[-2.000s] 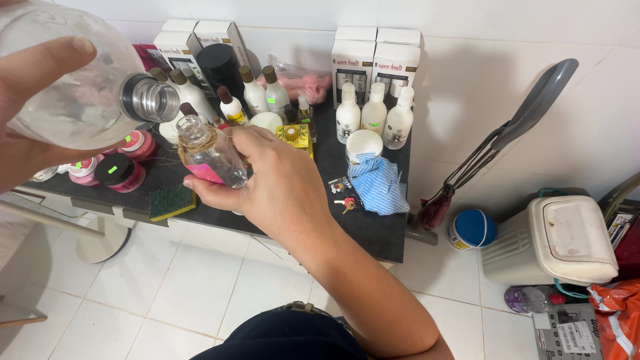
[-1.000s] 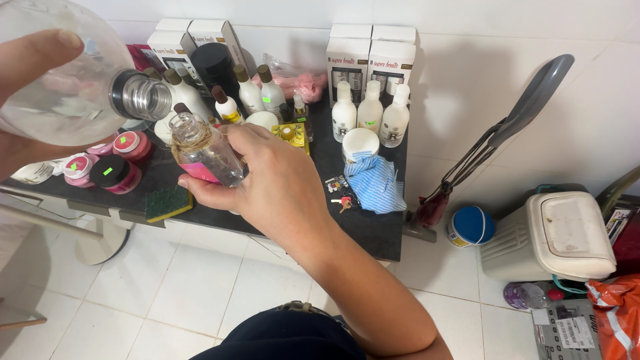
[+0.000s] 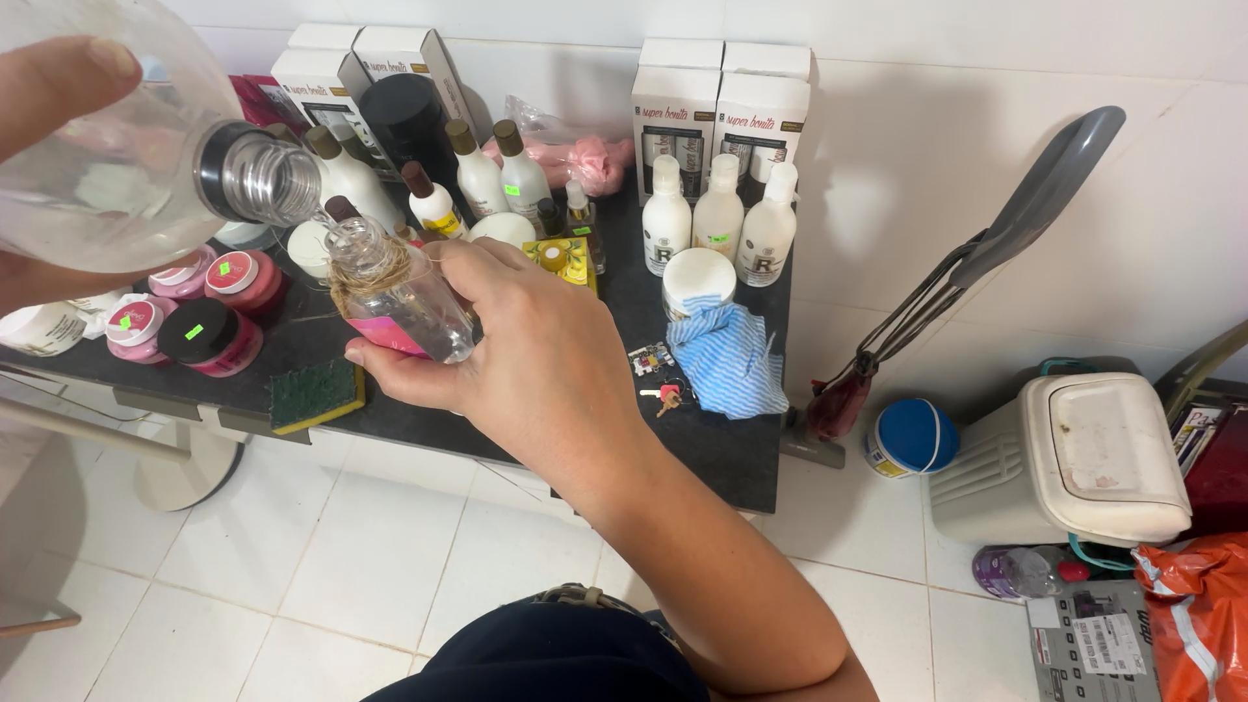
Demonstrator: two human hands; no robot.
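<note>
My left hand (image 3: pixel 58 107) grips a large clear bottle (image 3: pixel 117 195) at the upper left, tilted so that its threaded neck points right and slightly down. The mouth is at the opening of a small clear bottle (image 3: pixel 429 317), and clear liquid seems to run between them. Twine is wound round the small bottle's neck, and a pink label is on its side. My right hand (image 3: pixel 526 341) holds this small bottle, leaning to the left, above the dark tabletop (image 3: pixel 726 463). Below it lies a green and yellow sponge (image 3: pixel 317 395).
Jars (image 3: pixel 210 336) and white bottles (image 3: pixel 478 171) crowd the table's left and back. Further right are white boxes (image 3: pixel 678 107), a blue striped cloth (image 3: pixel 726 361) and keys (image 3: pixel 666 395). A vacuum cleaner (image 3: pixel 843 395), blue-lidded bucket (image 3: pixel 912 439) and bin (image 3: pixel 1092 458) stand beside the table.
</note>
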